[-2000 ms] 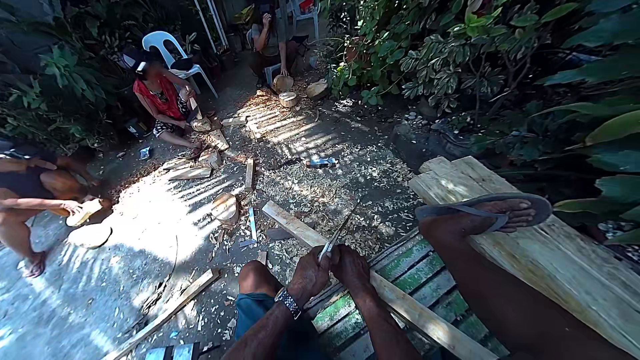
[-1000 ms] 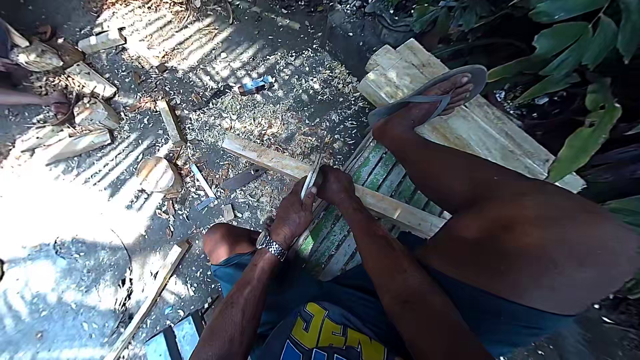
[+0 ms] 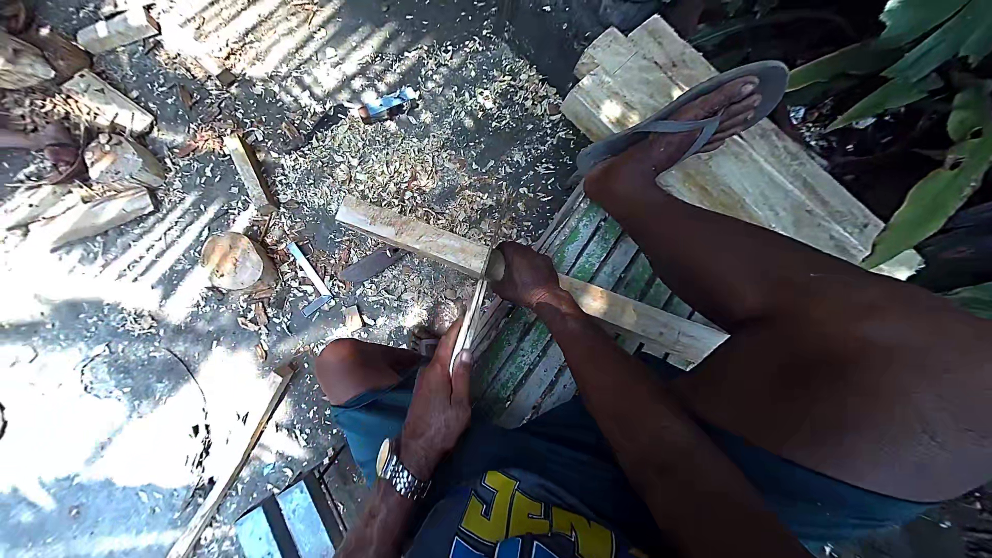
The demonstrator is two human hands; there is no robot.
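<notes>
My left hand (image 3: 438,403), with a metal-band watch at its wrist, holds the near end of a thin pale wooden strip (image 3: 470,329). The strip stands on a slant over a long wooden batten (image 3: 418,236). My right hand (image 3: 525,273) is closed around the handle end of a tool, probably a knife, whose thin blade meets the strip's upper part; the blade is hard to make out. The batten runs under my right hand and across a slatted bench (image 3: 535,341) with worn green paint.
My sandalled foot (image 3: 682,124) rests on stacked boards (image 3: 775,194) at the right. Wood shavings, a round wood block (image 3: 232,261), a blue-handled tool (image 3: 310,271), offcuts and a small blue item (image 3: 389,103) lie on the ground. A long stick (image 3: 240,457) lies at lower left.
My hands, together two seconds ago, are now apart, the left lower down the strip and the right at the batten. The view has tilted down, and other seated people have left it.
</notes>
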